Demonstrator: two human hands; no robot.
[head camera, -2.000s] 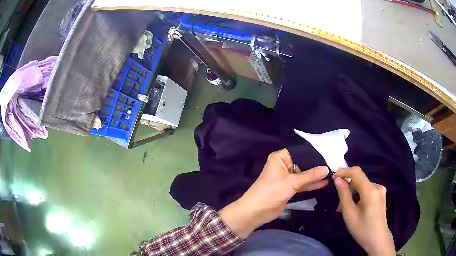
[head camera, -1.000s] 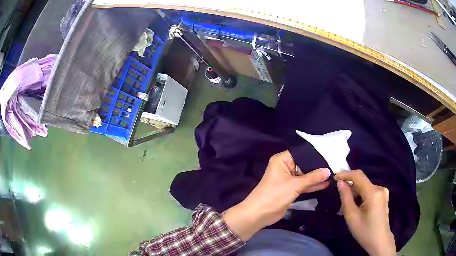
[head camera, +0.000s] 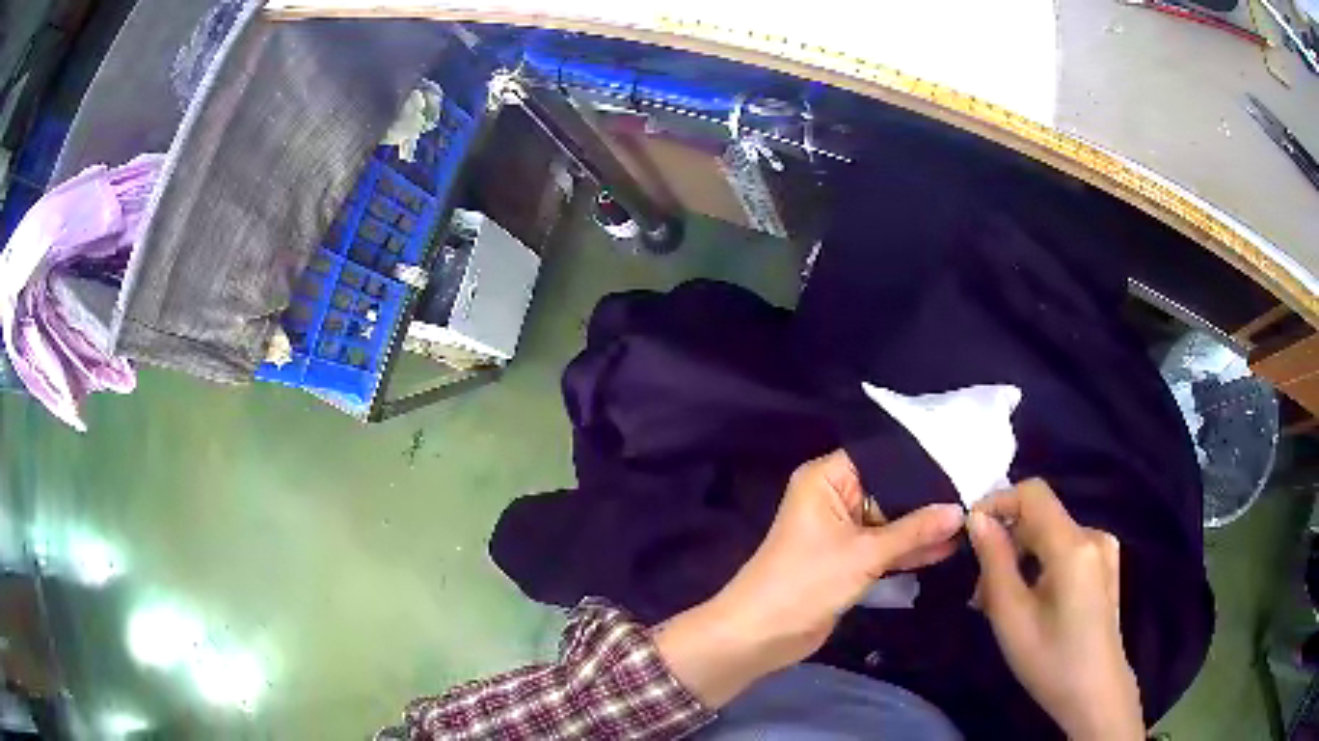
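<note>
A large dark navy-purple garment (head camera: 694, 391) is heaped over the lap and hangs from the table. A white inner cloth (head camera: 962, 432) shows as a wedge beside the garment's dark edge; a second pale piece lies lower, near the lap. My left hand (head camera: 810, 557) pinches the dark edge between thumb and fingers, with a small gold band on a finger. My right hand (head camera: 1053, 594) has its thumb and index finger pinched together at the same edge, almost touching the left thumb. Whether it holds a needle is too small to tell.
The worktable (head camera: 1157, 109) curves above, with a yellow tape measure (head camera: 926, 99) along its front edge and dark snips (head camera: 1282, 138) at right. A blue crate (head camera: 340, 311), grey cloth (head camera: 239, 217) and pink cloth (head camera: 80, 246) are at left. A clear waste bin (head camera: 1234, 434) stands at right.
Both hands and the pinched edge have shifted very slightly down and right. My right fingertips remain close to the left thumb. The white wedge has moved slightly with the cloth.
</note>
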